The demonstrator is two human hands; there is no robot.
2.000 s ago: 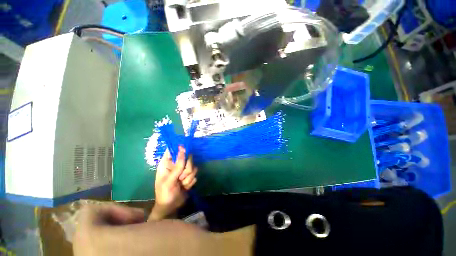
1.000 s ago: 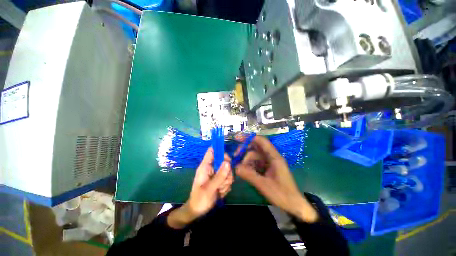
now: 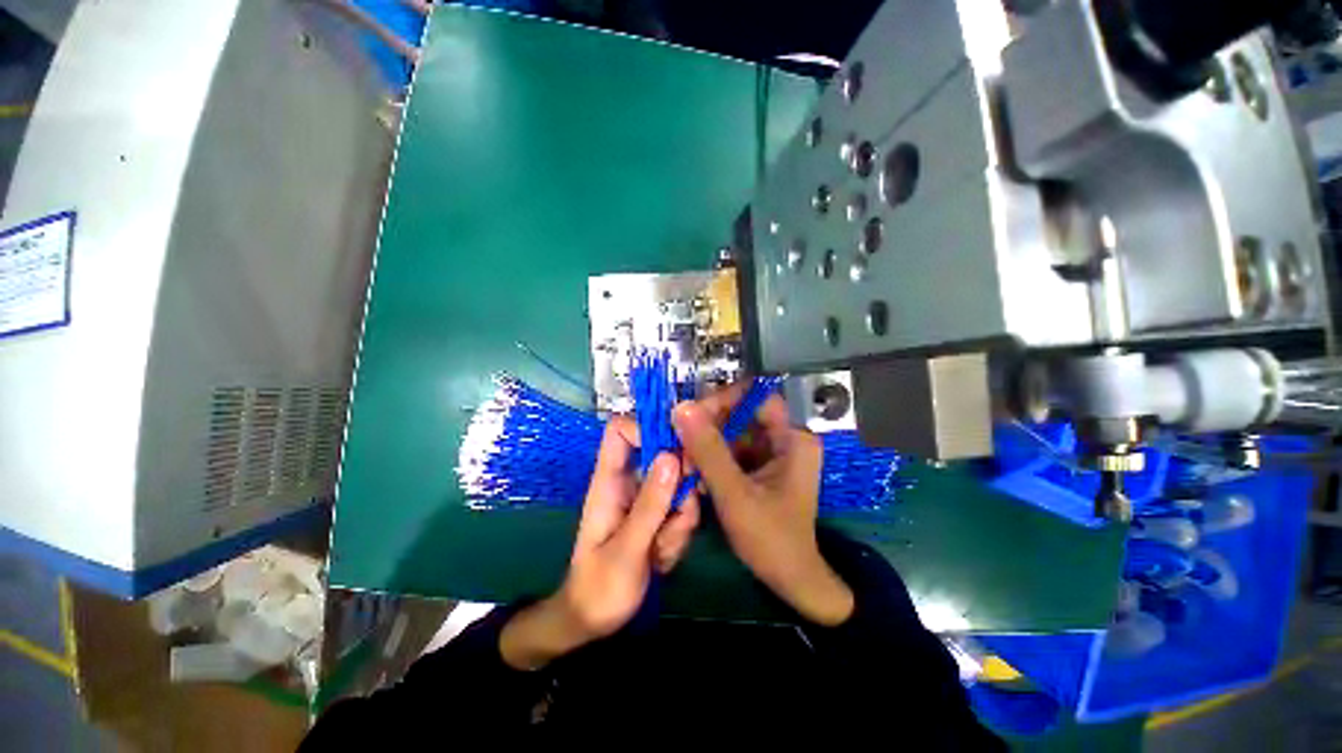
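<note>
My left hand [image 3: 621,527] grips a bunch of blue wires [image 3: 652,394] that stands upright with its tips away from me. My right hand [image 3: 762,493] is beside it, fingertips touching the bunch's right side, and also holds blue wires that slant up to the right. A pile of blue wires [image 3: 552,449] lies across the mat behind both hands, pale tips splayed at its left end. The silver fixture plate [image 3: 618,312] with a brass-coloured block [image 3: 726,302] is just beyond the fingertips.
A grey metal machine head [image 3: 883,221] overhangs at the right, with fittings and clear tubing. A blue bin and a blue tote [image 3: 1258,589] are at the right. An off-white unit [image 3: 250,294] stands left on the green mat's [image 3: 574,162] side. A cardboard box [image 3: 125,662] holds whitish pieces, lower left.
Both hands came together at the wires; the right hand has moved left against the bunch since one second ago. The view has shifted, so the machine head looks larger and nearer.
</note>
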